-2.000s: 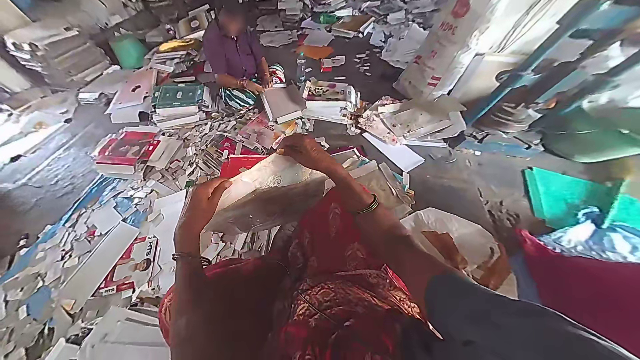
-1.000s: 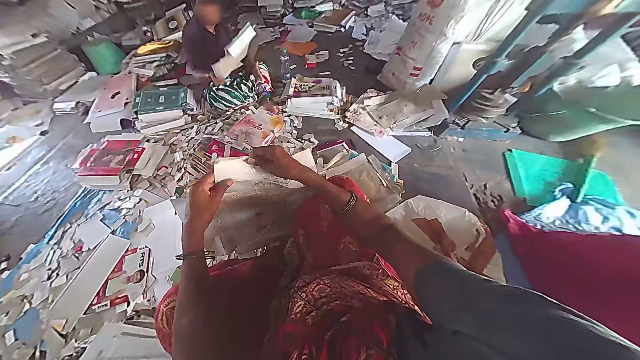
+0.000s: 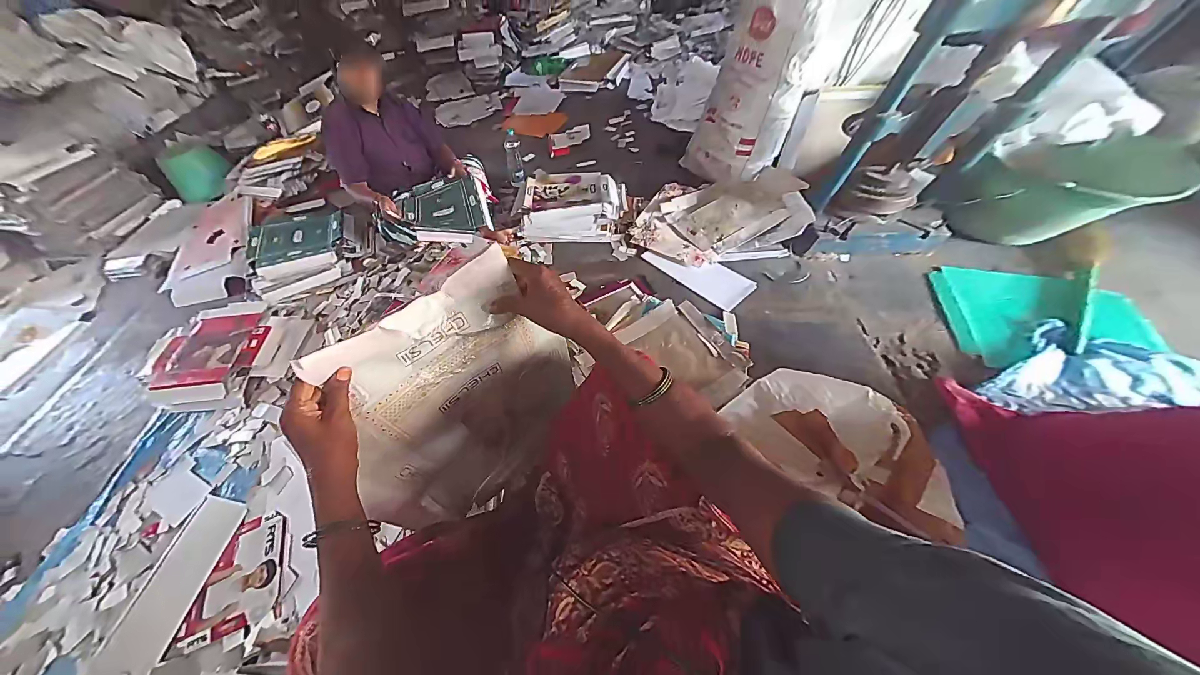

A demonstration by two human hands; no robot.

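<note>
Between my hands hangs a large printed sheet of thin card or paper (image 3: 450,394), pale with a gold pattern and lettering, its upper edge folded over. My left hand (image 3: 322,412) grips its left corner with the thumb on top. My right hand (image 3: 546,298) pinches the upper right end of the same sheet. The sheet's lower part hangs over my lap, on red patterned cloth (image 3: 647,562). Past my right hand lies a pile of flattened boxes and papers (image 3: 670,342).
Opposite me sits a person (image 3: 384,141) holding a dark green box panel (image 3: 448,204). Paper scraps (image 3: 112,553) cover the floor at left, beside a red-and-white box stack (image 3: 211,352). A white plastic sack (image 3: 787,403) stands at my right, near green sheets (image 3: 1003,309).
The sheet now spreads wider, with its printed face showing and my hands farther apart. The other person has put a white piece out of view and now holds a green panel.
</note>
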